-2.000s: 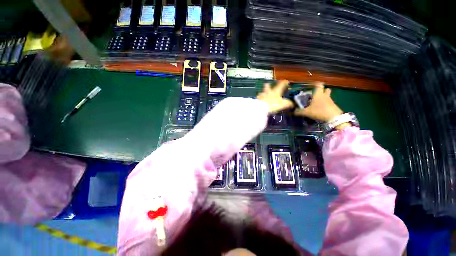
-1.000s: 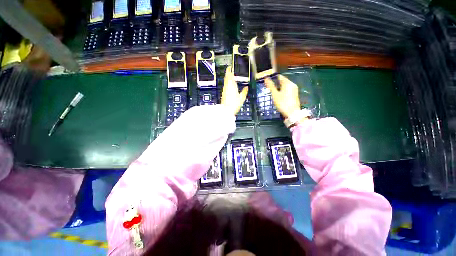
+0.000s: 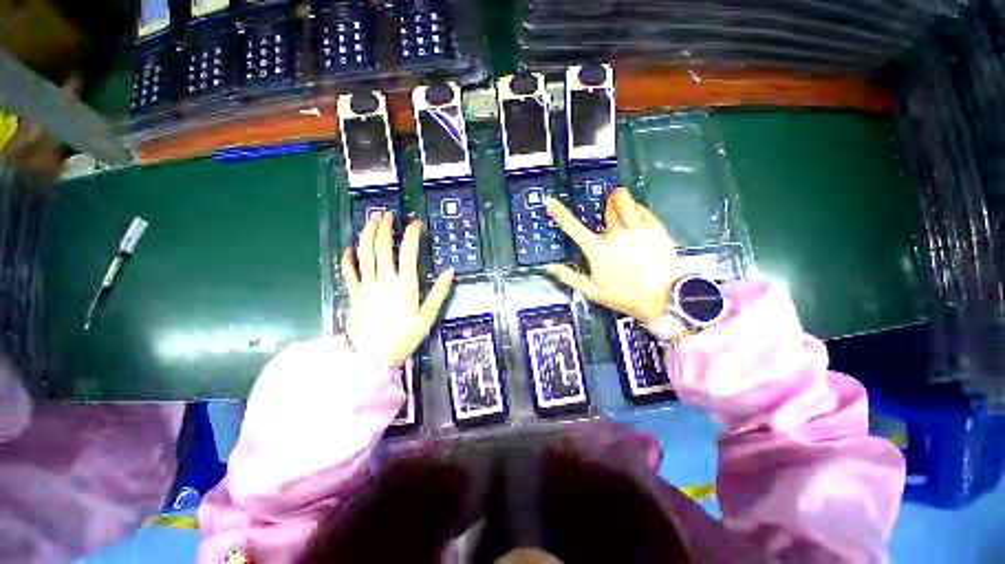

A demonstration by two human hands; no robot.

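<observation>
Several open flip phones lie in the back row of a clear blister tray, with cream-edged screen halves up and dark displays. My left hand lies spread over the keypad of the leftmost phone. My right hand is spread over the two right-hand phones, a fingertip at the centre key of the third phone. Neither hand grips anything. In the front row, closed phones lie back up with labelled batteries; my forearms partly hide the outer ones.
A marker pen lies on the green mat at left. A blue pen lies by the orange-brown ledge. A raised tray of open phones is rear left. Stacked trays stand at the rear and right. Another person's pink sleeve is lower left.
The phone that was tilted in my right hand now lies in the tray, in line with the others. My left hand has moved left to the leftmost phone; my right hand now spreads over keypads.
</observation>
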